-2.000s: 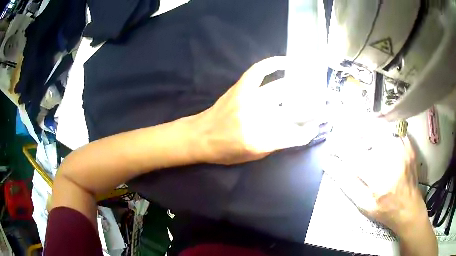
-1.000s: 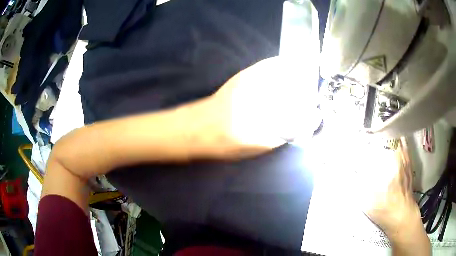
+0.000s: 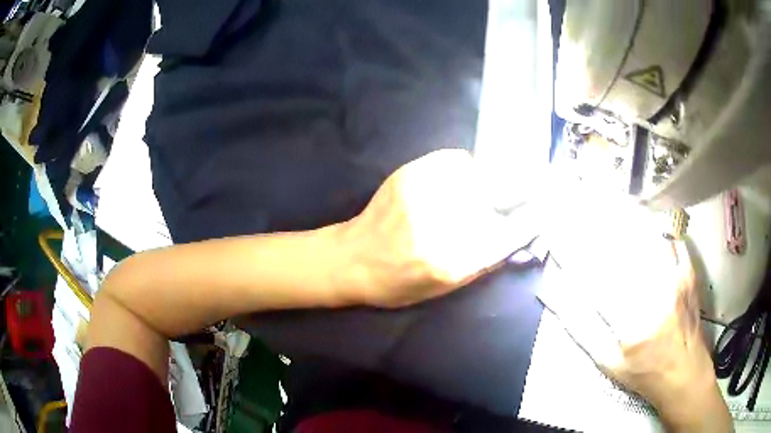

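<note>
A large dark cloth panel (image 3: 279, 118) lies on the white table, its right edge at the sewing machine (image 3: 676, 76). My left hand (image 3: 448, 228) rests on the cloth just left of the needle area, its fingers lost in lamp glare. My right hand (image 3: 642, 313) is in front of the machine head, to the right of the cloth edge; its fingertips are washed out too. The two hands are close together below the needle. The presser foot and needle are hidden by the glare, and I cannot tell what the fingers grip.
A slim pink-red tool (image 3: 734, 221) lies on the machine bed at right. Black looped handles (image 3: 744, 355) are below it. A dark cloth heap (image 3: 89, 76) is at far left. Paper scraps, a yellow curved bar (image 3: 63, 266) and a red object (image 3: 28, 324) are at lower left.
My left hand has moved slightly down the cloth, toward me, and the cloth beside it has shifted a little. My right hand stays in about the same place. The camera view has shifted slightly.
</note>
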